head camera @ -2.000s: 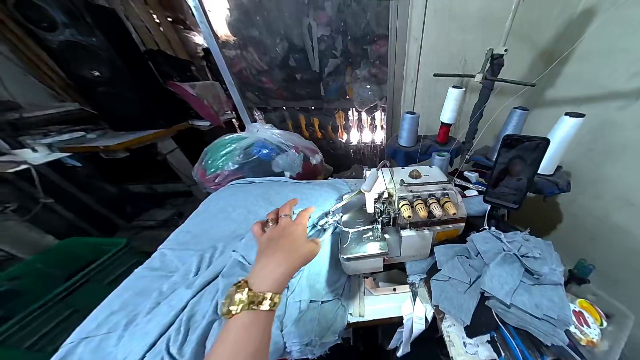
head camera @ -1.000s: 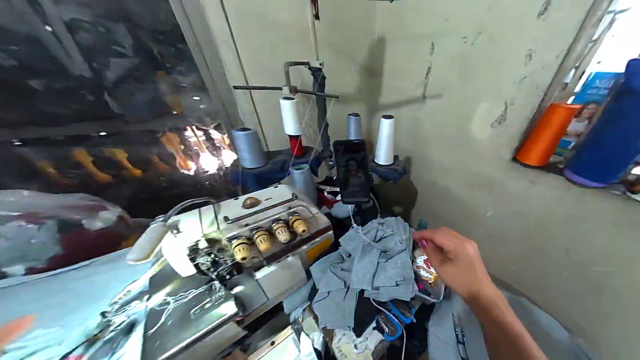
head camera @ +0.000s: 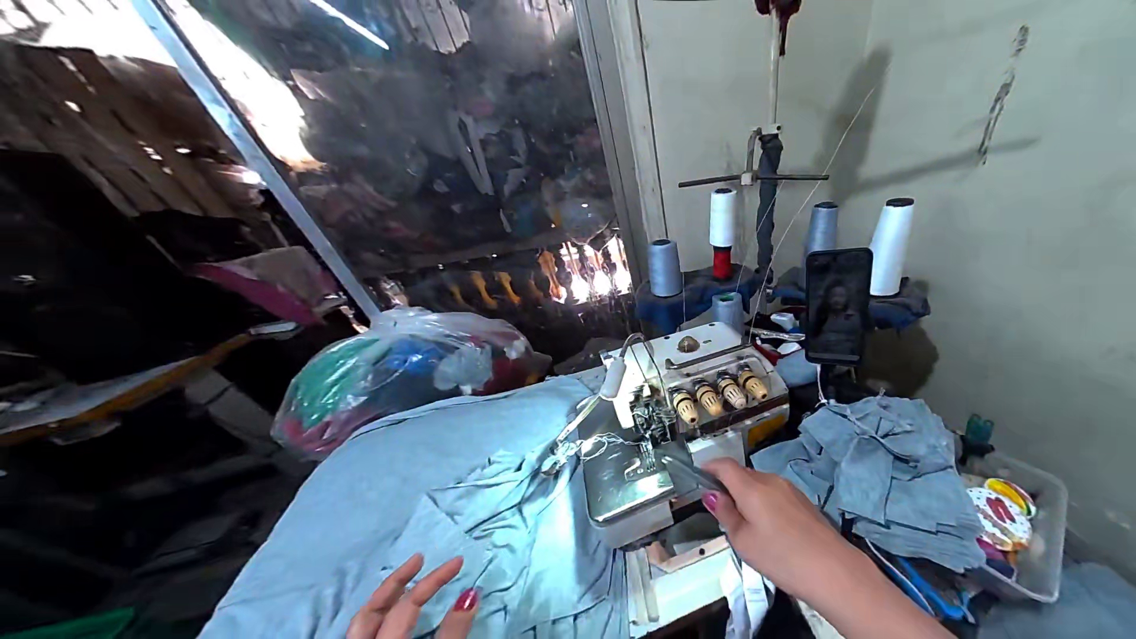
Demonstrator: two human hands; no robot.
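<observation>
My right hand (head camera: 772, 524) is closed on a small grey metal tool (head camera: 697, 475), its kind not clear, with its tip close to the needle area of the overlock sewing machine (head camera: 701, 355). My left hand (head camera: 413, 603) is at the bottom edge, partly out of view, fingers apart over light blue fabric (head camera: 382, 479). That fabric lies spread to the left of the machine, bunched near its metal plate. Loose pale threads (head camera: 595, 445) lie in a tangle at the plate's left edge. Several tension dials (head camera: 729, 389) line the machine's front.
Cut blue-grey fabric pieces (head camera: 879, 470) are piled right of the machine, beside a plastic container (head camera: 1047, 532) of small items. A phone (head camera: 837, 306) stands upright before thread cones (head camera: 892, 248). A clear plastic bag of colored material (head camera: 399, 373) rests behind the fabric.
My right hand has moved from beside the container to the machine and now holds the grey tool. My left hand was farther forward on the fabric two seconds ago. The view has swung right and back.
</observation>
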